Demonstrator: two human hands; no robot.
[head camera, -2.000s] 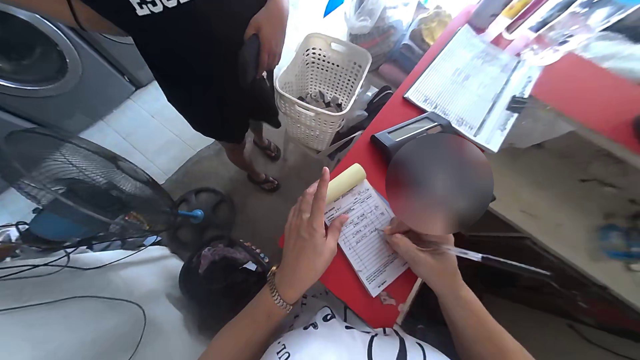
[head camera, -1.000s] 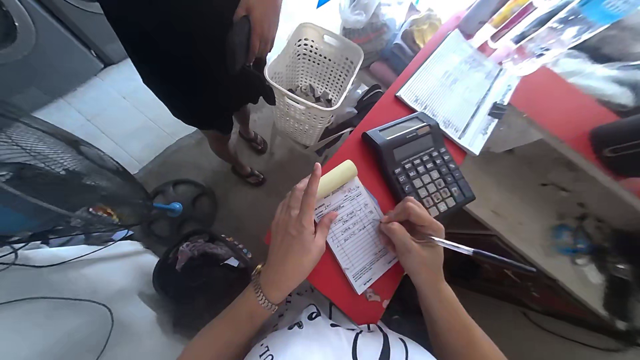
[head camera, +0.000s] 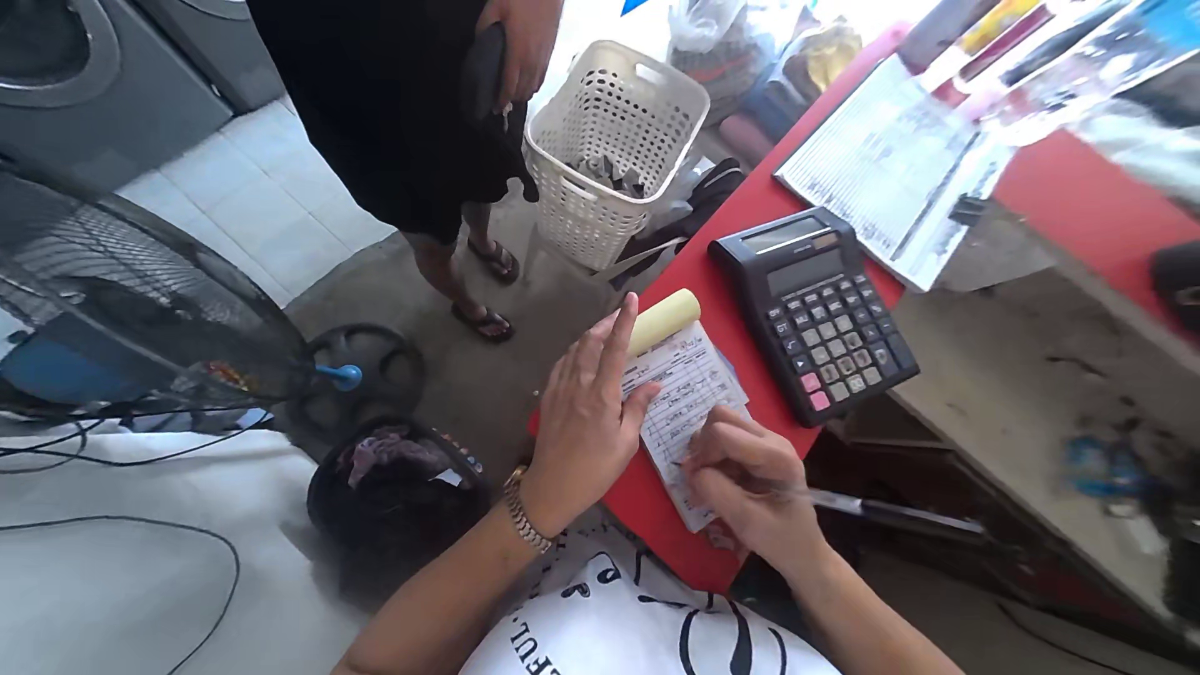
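My right hand (head camera: 755, 492) grips a pen (head camera: 895, 514), its tip at the lower part of a receipt pad (head camera: 689, 398) that bears handwriting. Flat over the pad's left edge rests my left hand (head camera: 591, 412), fingers extended, beside the rolled-back yellow sheet (head camera: 664, 322). The pad lies on the narrow end of a red counter (head camera: 680, 525). Just right of the pad sits a black desk calculator (head camera: 816, 314), with keys facing up. Beyond it lies a ruled logbook (head camera: 886, 159) with a black clip at its edge.
A person in black (head camera: 394, 103) stands across the counter, near a white perforated laundry basket (head camera: 614, 141) holding some items. At left are a standing fan (head camera: 141, 309) and front-loading washers (head camera: 122, 103). A dark-haired head (head camera: 394, 506) is close to my left forearm. Shelves run beneath the counter at right.
My right hand has moved lower down the pad with the pen. My left hand stays on the pad. The calculator, partly hidden by a blurred round patch two seconds ago, is now in full view.
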